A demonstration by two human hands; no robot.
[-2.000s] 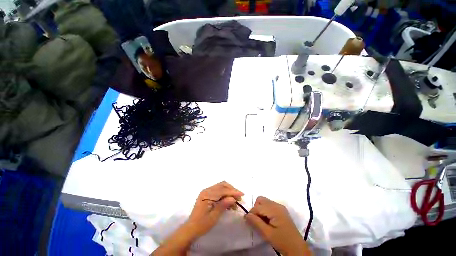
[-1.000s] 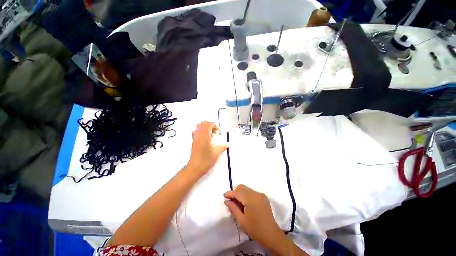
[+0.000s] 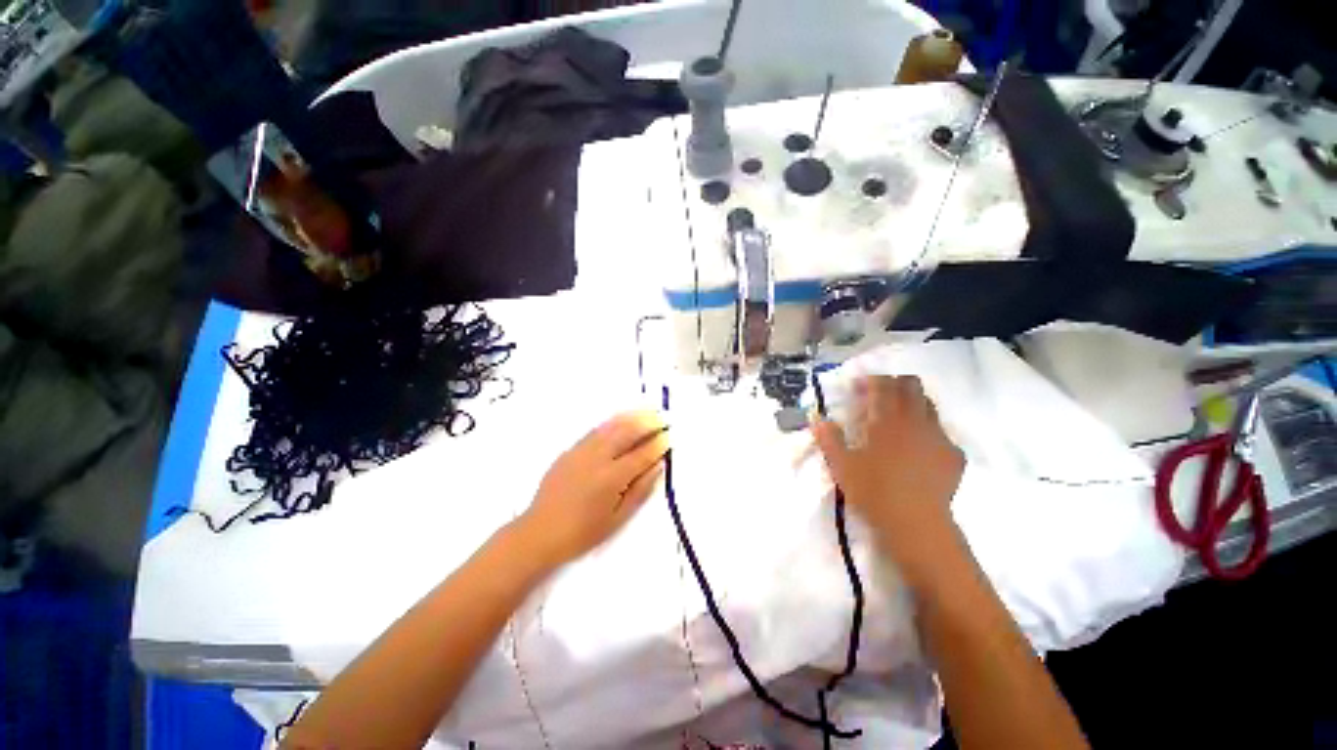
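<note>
White fabric (image 3: 763, 564) lies over the machine table, its upper part by the presser foot (image 3: 789, 388). Two black cords lie on it: a left one (image 3: 704, 583) and a right one (image 3: 853, 586) that runs up to the presser foot. Their lower ends meet near the bottom edge. My left hand (image 3: 601, 481) lies on the fabric, fingertips at the left cord's upper end; whether they pinch it cannot be told. My right hand (image 3: 897, 451) is blurred, fingers spread on the fabric beside the right cord's upper part, right of the presser foot.
The white machine head (image 3: 909, 220) spans the back right, with a black strip (image 3: 1048, 191) draped over it. A pile of cut black cords (image 3: 359, 388) lies left. Red-handled scissors (image 3: 1214, 506) lie right. Dark fabric (image 3: 491, 220) and a picture-like item (image 3: 301, 205) are behind the pile.
My right hand has left the left cord and moved up and right beside the presser foot. My left hand has moved slightly down. The left cord now curves right at its lower end.
</note>
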